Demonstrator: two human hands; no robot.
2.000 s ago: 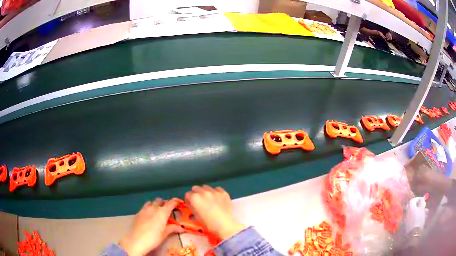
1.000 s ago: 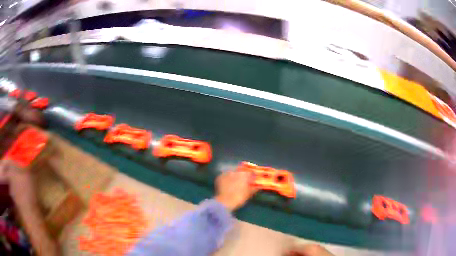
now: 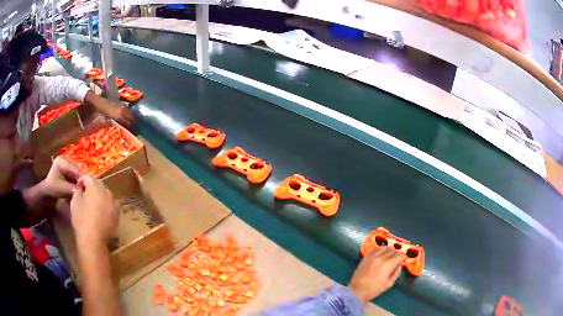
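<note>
An orange controller shell (image 3: pixel 415 252) lies on the green conveyor belt (image 3: pixel 346 148) at lower right. My left hand (image 3: pixel 375 274), bare with a blue sleeve, reaches in from the bottom edge. Its fingers are closed over the shell's near edge and cover part of it. The shell rests on the belt. My right hand is out of the picture. A loose pile of small orange inserts (image 3: pixel 213 278) lies on the bench at bottom centre.
Several orange shells (image 3: pixel 307 195) stand spaced along the belt; one (image 3: pixel 508 306) is cut off at lower right. At left, two people work beside open cardboard boxes, one holding orange parts (image 3: pixel 102 150), one small dark parts (image 3: pixel 137 213). White posts (image 3: pixel 203 40) stand behind.
The view has swung left. Two seconds ago both hands held a shell over the bench; one second ago my left hand was at a shell on the belt. My right hand has left view.
</note>
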